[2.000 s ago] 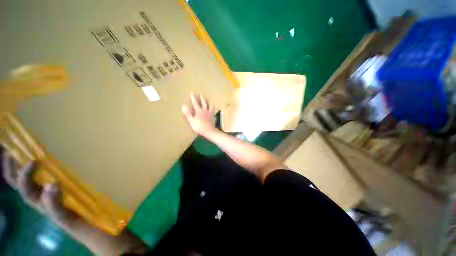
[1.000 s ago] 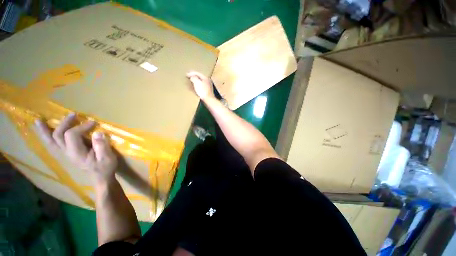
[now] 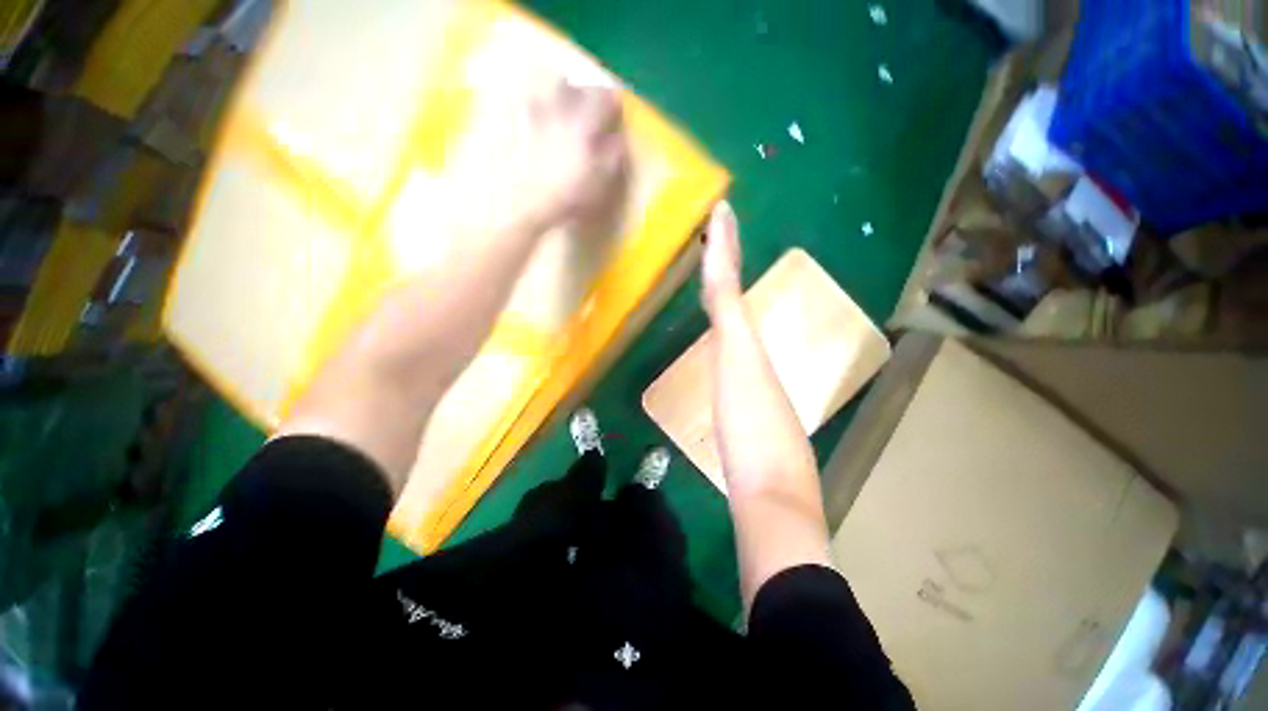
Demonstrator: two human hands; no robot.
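Observation:
The large brown carton (image 3: 327, 229) is tilted in front of me at the upper left, with yellow-orange tape crossing its bright top face and running along its near edge. My left hand (image 3: 584, 146) is blurred and lies over the taped face near the far right edge, its fingers bent; whether it grips the edge is unclear. My right hand (image 3: 722, 250) is upright against the carton's right corner, seen edge-on, its palm side hidden. A pale tan board (image 3: 800, 347) lies on the floor beneath my right forearm.
The green floor (image 3: 821, 139) shows small white scraps. A blue crate (image 3: 1154, 111) stands at the upper right among loose scrap. A plain brown carton (image 3: 994, 514) is at the lower right. Stacked goods with yellow bands (image 3: 84, 208) are at the left. My shoes (image 3: 587, 431) show below the carton.
The carton has turned, so its taped face now shows instead of the printed one. My left hand has moved from the near edge to the far right; my right hand has moved to the corner.

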